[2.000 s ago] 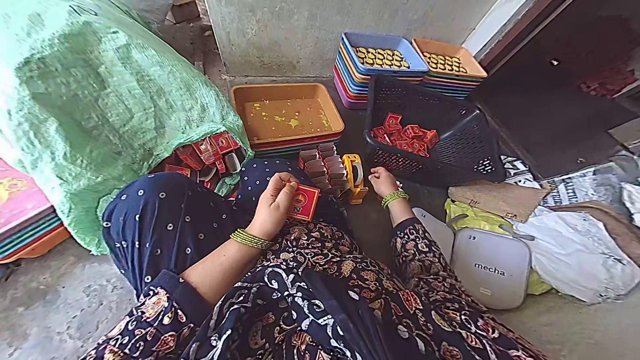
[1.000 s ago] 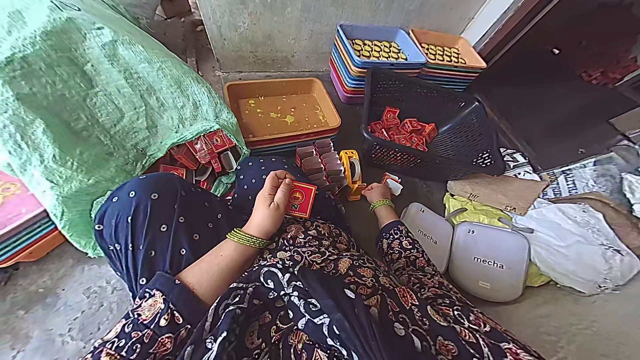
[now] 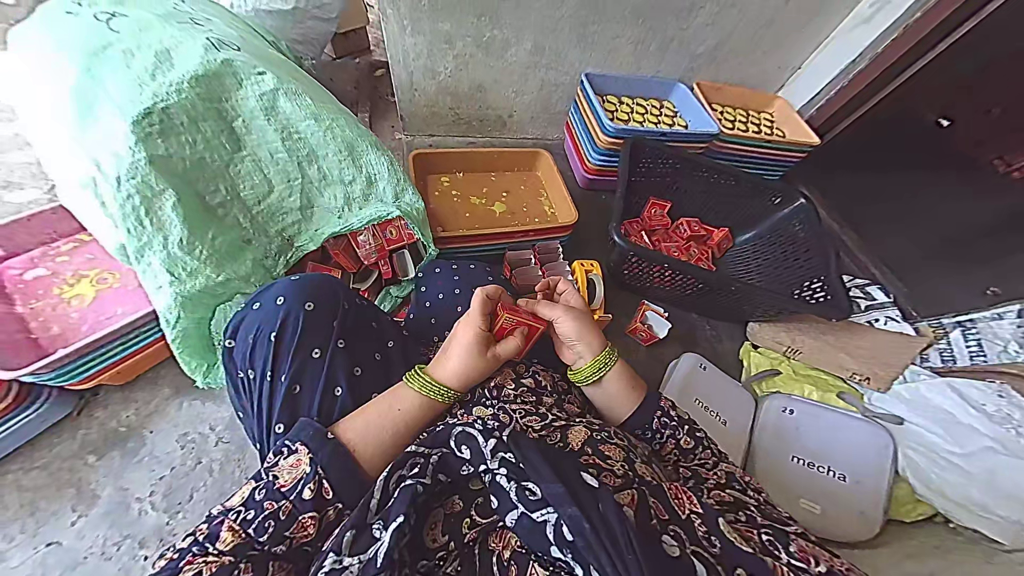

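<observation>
My left hand (image 3: 474,340) grips a small red cardboard box (image 3: 516,328) above my lap. The fingers of my right hand (image 3: 570,324) pinch the box's upper edge. Just beyond my hands are several open grey-brown cartons (image 3: 532,268) in rows, beside a yellow tape dispenser (image 3: 590,288). Another red box (image 3: 650,322), its white flap open, lies on the dark floor to the right of my right hand. More red boxes (image 3: 372,244) fill the mouth of a green woven sack (image 3: 264,152), and others lie in a black plastic basket (image 3: 712,280).
An orange tray (image 3: 492,200) tops a stack ahead. Blue (image 3: 648,88) and orange trays (image 3: 756,96) holding yellow-topped pieces stand behind the basket. A pink tray stack (image 3: 64,296) is at left. Two grey mecha cases (image 3: 824,468), cardboard (image 3: 840,348) and white plastic (image 3: 960,448) lie at right.
My right hand has moved left from the open-flapped box on the floor to the red box in my left hand. Two seconds ago it was by the tape dispenser.
</observation>
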